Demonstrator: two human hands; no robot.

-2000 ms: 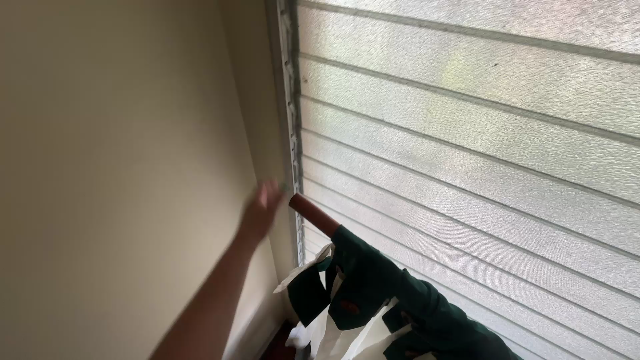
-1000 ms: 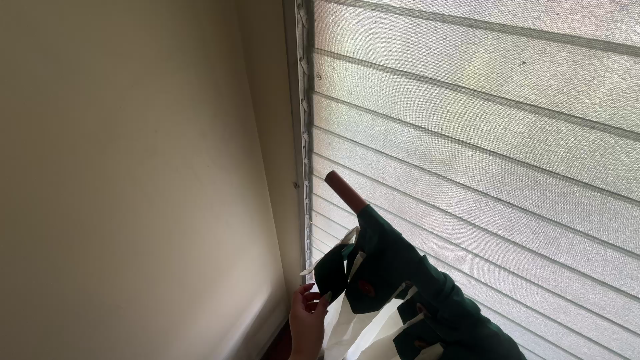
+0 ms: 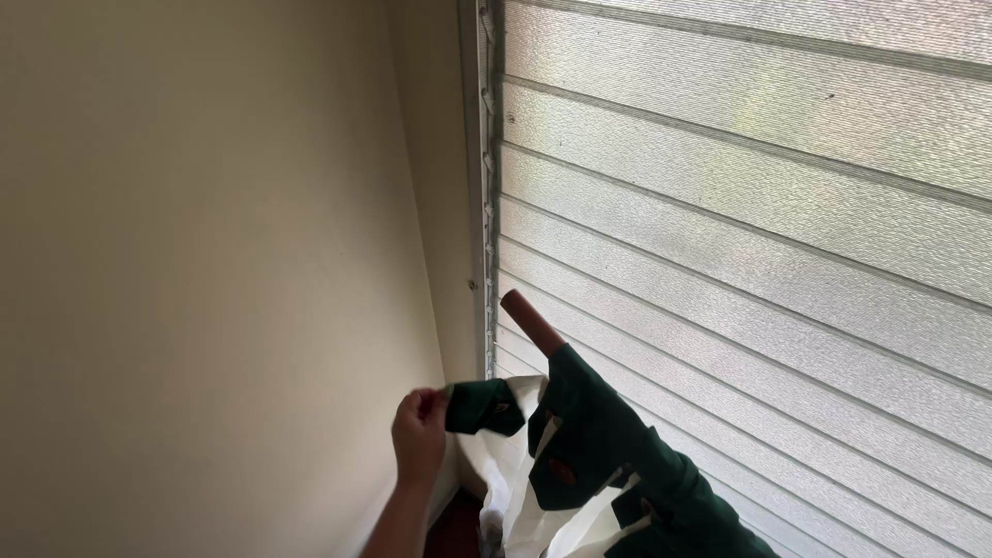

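Observation:
My left hand [image 3: 419, 434] pinches the edge of a dark green fabric tab [image 3: 484, 407], pulled out to the left. White sheer cloth joins this tab to a curtain [image 3: 523, 496] of white and dark green fabric. The green top [image 3: 620, 422] of the curtain is bunched on a reddish-brown curtain rod [image 3: 532, 322], whose bare end points up and left. Another pointed green tab with a small reddish patch [image 3: 562, 471] hangs beneath the rod. My right hand is out of view.
A louvered window of textured glass [image 3: 697, 178] rises behind the rod. Its metal frame [image 3: 474, 194] meets a beige wall [image 3: 209, 271] on the left. A dark red surface [image 3: 456, 525] shows low in the corner.
My left hand was off the cloth two seconds ago, then at the hanging green tab. Now it holds that tab out to the left, away from the rod.

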